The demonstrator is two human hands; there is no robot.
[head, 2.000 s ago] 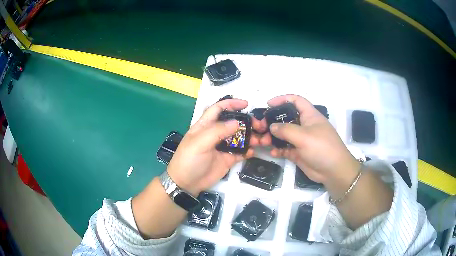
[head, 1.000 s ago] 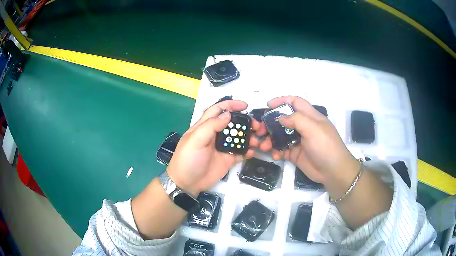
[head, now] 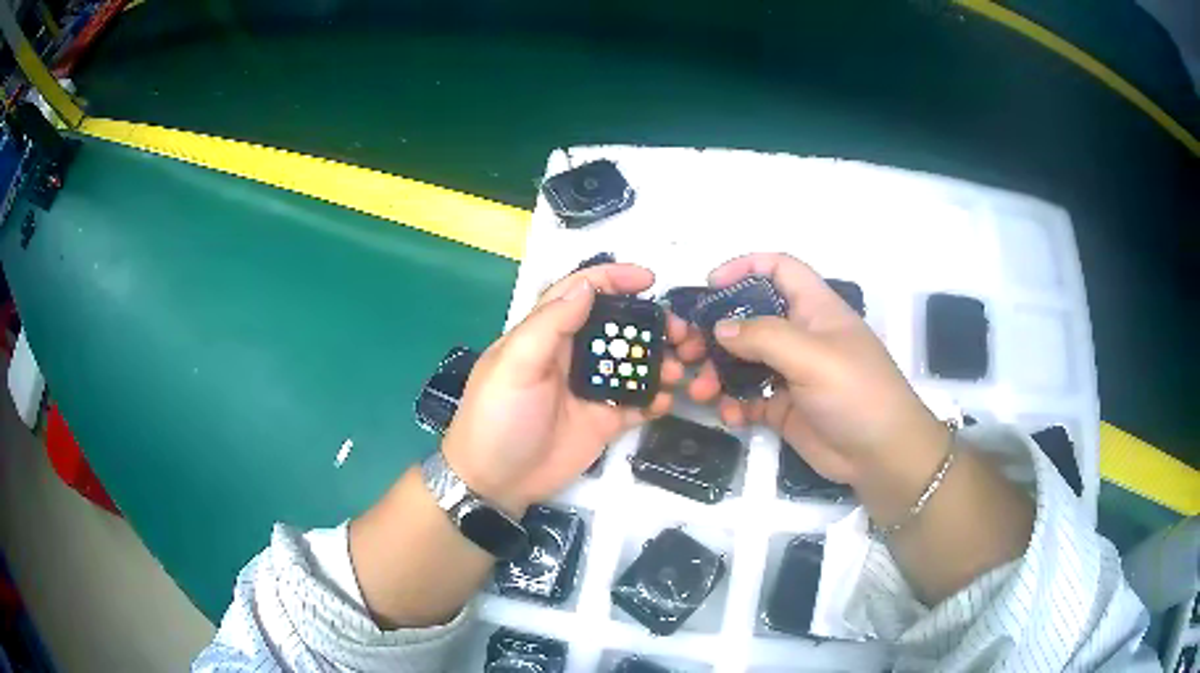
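My left hand [head: 526,381] holds a black watch head [head: 617,351] by its edges, screen up, lit with coloured round app icons. My right hand [head: 823,362] holds a second watch head [head: 748,368] close beside it, with the thumb on its face; that face is mostly dark with small pale marks. Both units are above a white foam tray [head: 790,184], whose pockets hold several black watch heads, some in shiny film, such as one below my hands [head: 686,458].
The tray lies on a green surface [head: 237,302] crossed by yellow tape [head: 316,179]. One filmed unit [head: 448,389] lies at the tray's left edge by my left wrist. A small white slip [head: 344,452] lies on the green surface. Another unit [head: 588,192] sits at the tray's top left corner.
The left screen went from a blurred coloured picture to round app icons. The right unit's face turned from dark to a brighter bluish display, then mostly dark again. The hands have barely moved.
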